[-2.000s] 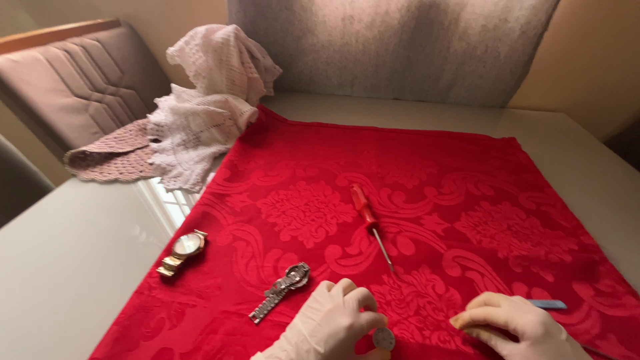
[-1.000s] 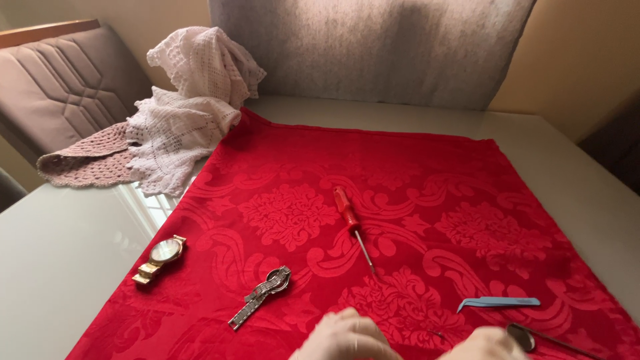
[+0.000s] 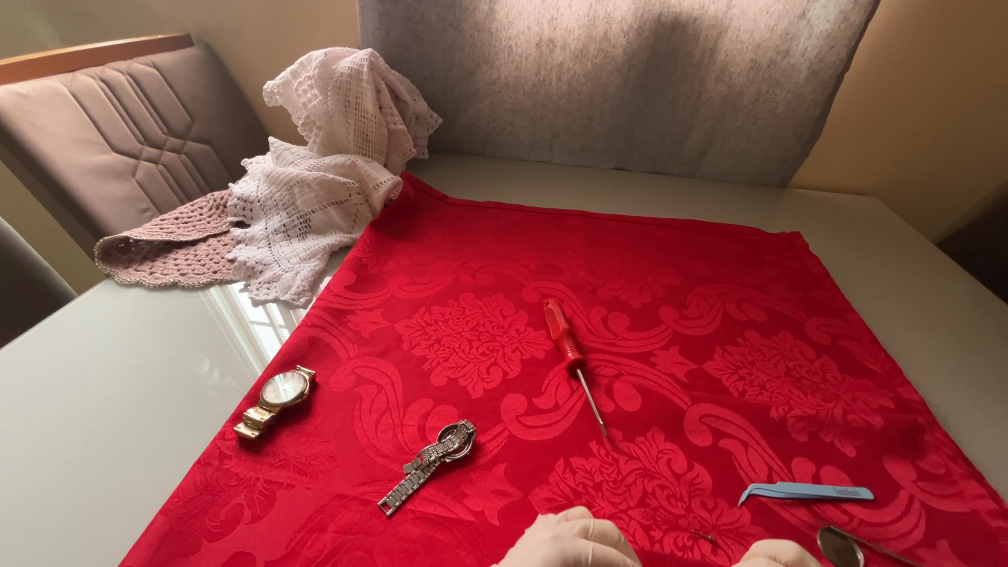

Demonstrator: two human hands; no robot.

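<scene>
My left hand [image 3: 571, 540], in a pale glove, is at the bottom edge, cut off by the frame; its fingers curl and whatever they hold is hidden. To its right, only the knuckles of my gloved right hand [image 3: 776, 554] show. Between them a tiny dark metal piece [image 3: 702, 536] lies on the red damask cloth [image 3: 630, 260]. Right of my right hand is a round mirror-like tool [image 3: 839, 546] with a thin metal handle. Blue bent-tip tweezers [image 3: 811, 491] lie above it. A red-handled screwdriver [image 3: 565, 335] points toward my hands. A silver metal-band watch [image 3: 441, 457] lies left of them.
A gold-coloured watch [image 3: 277, 398] lies near the cloth's left edge. White crocheted cloth [image 3: 315, 189] and a pink crocheted piece [image 3: 173, 248] are heaped at the back left of the glossy table [image 3: 102, 378]. Behind stand a padded chair [image 3: 142, 118] and a grey panel [image 3: 598, 87].
Both hands have moved down toward the frame's bottom edge. The tweezers, partly covered by my right hand two seconds ago, now show fully. The small round part seen at my left fingers is out of sight.
</scene>
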